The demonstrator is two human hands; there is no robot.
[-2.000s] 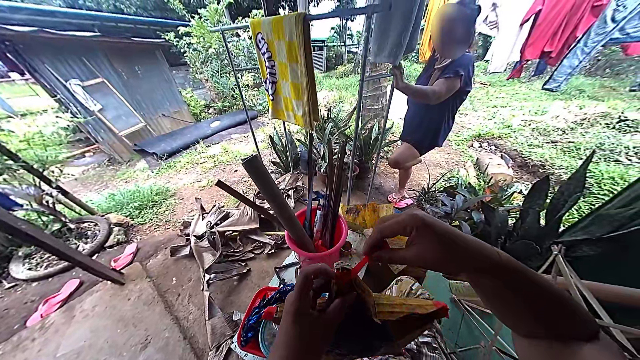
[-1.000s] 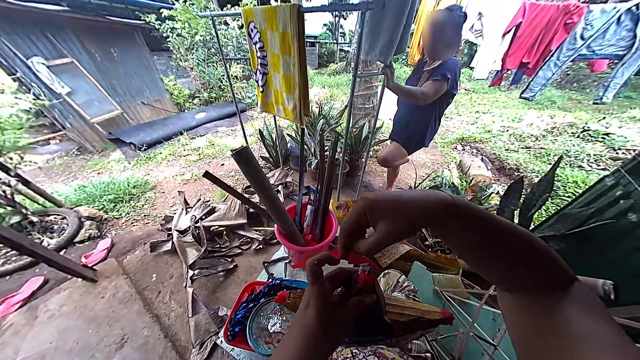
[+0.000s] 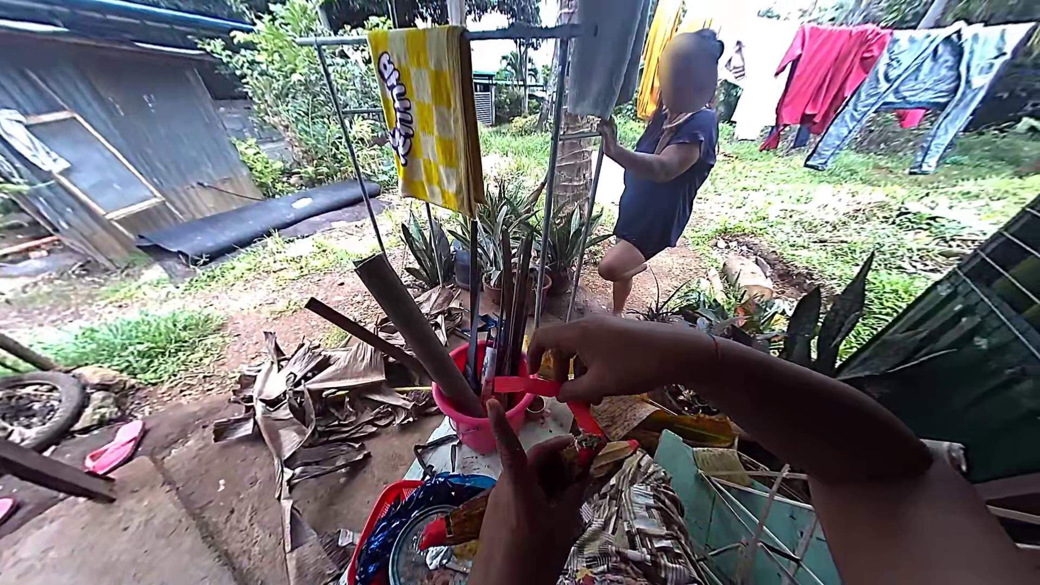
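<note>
Low in the view, my left hand point(image 3: 540, 487) grips a bundle of dried leaf pieces with red ends, its thumb pointing up. A red ribbon or tape strip point(image 3: 528, 385) runs from beside that thumb to my right hand point(image 3: 597, 357), which pinches it and reaches in from the right; more red strip bends down to the bundle. Just behind the hands, a pink bucket point(image 3: 471, 426) holds upright sticks and a thick bamboo-like tube point(image 3: 414, 333). Below it, a red basket point(image 3: 382, 508) contains shiny blue strips point(image 3: 398, 520) and a round clear container, partly hidden.
A yellow checkered towel point(image 3: 426, 118) hangs on a metal rack point(image 3: 520, 32). Behind it a person point(image 3: 666, 162) stands holding the rack. Dried leaves point(image 3: 280, 414) litter the ground at left, near a pink slipper point(image 3: 115, 447). Woven material point(image 3: 630, 520) lies beside my left hand.
My right hand has risen away from my left, and a longer length of red strip shows between them. My left thumb now points up, apart from the right fingers.
</note>
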